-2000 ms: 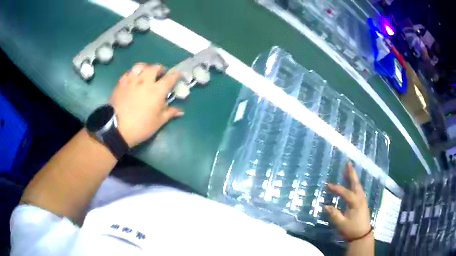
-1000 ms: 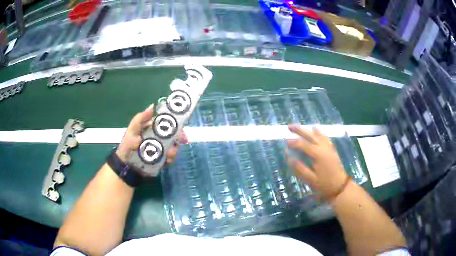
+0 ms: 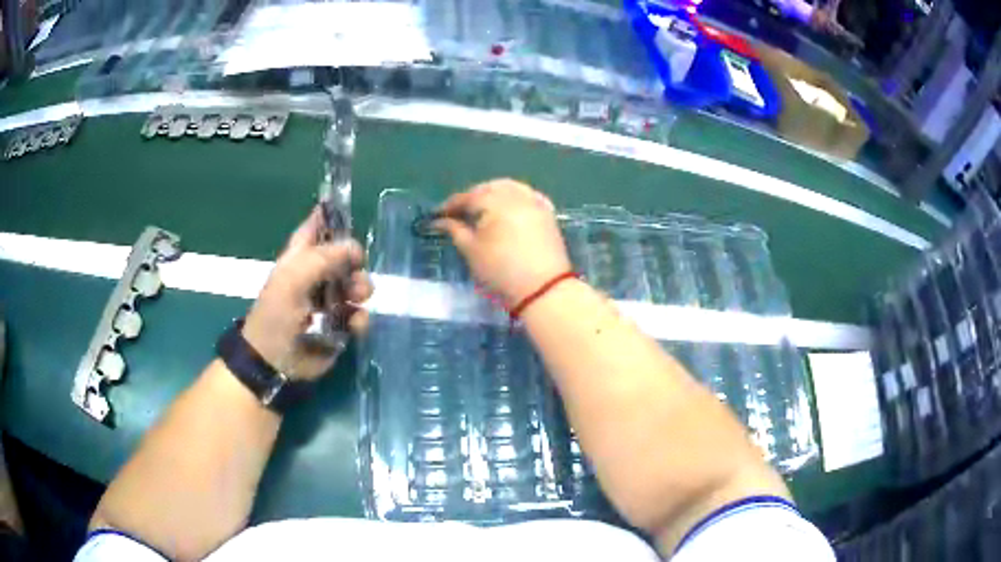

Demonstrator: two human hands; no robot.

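Note:
My left hand [image 3: 313, 291] is closed around a carrier fixture [image 3: 338, 165], which stands edge-on to the camera, so its seats are hidden. My right hand [image 3: 507, 236] holds a small black round part [image 3: 429, 223] in its fingertips over the top left corner of the blister tray [image 3: 505, 417]. Whether the part touches a pocket cannot be told. The large clear tray lies in front of me and its visible pockets look see-through.
A loose fixture [image 3: 123, 318] lies at left; two more [image 3: 214, 124] [image 3: 42, 136] lie farther back. A white paper [image 3: 846, 408] and stacked trays [image 3: 949, 351] are at right. Across the line are a large white sheet [image 3: 329, 38], blue bins [image 3: 719, 71] and a cardboard box [image 3: 818, 110].
My left hand has picked up a fixture, first seen with dark-ringed round parts, and turned it edge-on. My right hand has moved left across the tray and now holds a round part.

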